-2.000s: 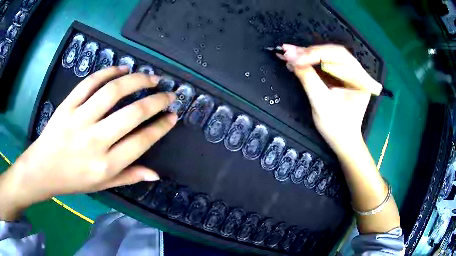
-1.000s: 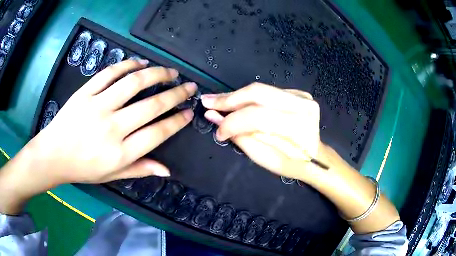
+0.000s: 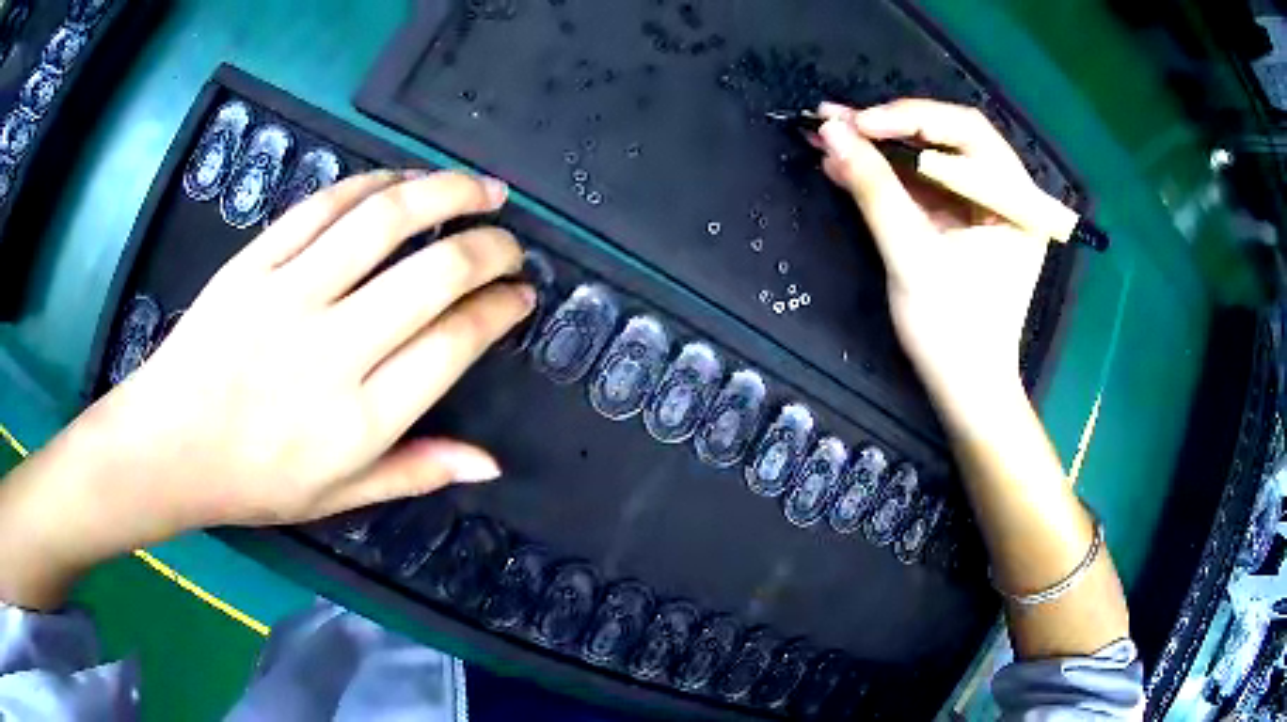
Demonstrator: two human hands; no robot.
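A long black parts tray holds two rows of glossy oval parts. My left hand lies spread over the left part of the upper row, fingertips on or just above the ovals; I cannot see anything held in it. My right hand holds a pen-sized tool with a cream shaft and dark end. Its fine tip points left over the loose-parts tray. Tiny pale rings and many dark ones lie scattered there. Whether the tip carries a ring cannot be told.
The trays lie on a green mat with yellow lines. Another row of ovals shows at the far left edge. A curved black edge runs down the right side. My grey-blue sleeves show at the bottom.
My right hand went from above the loose-parts tray to the oval row by my left fingertips, then back over the loose-parts tray. My left hand has shifted slightly to the right.
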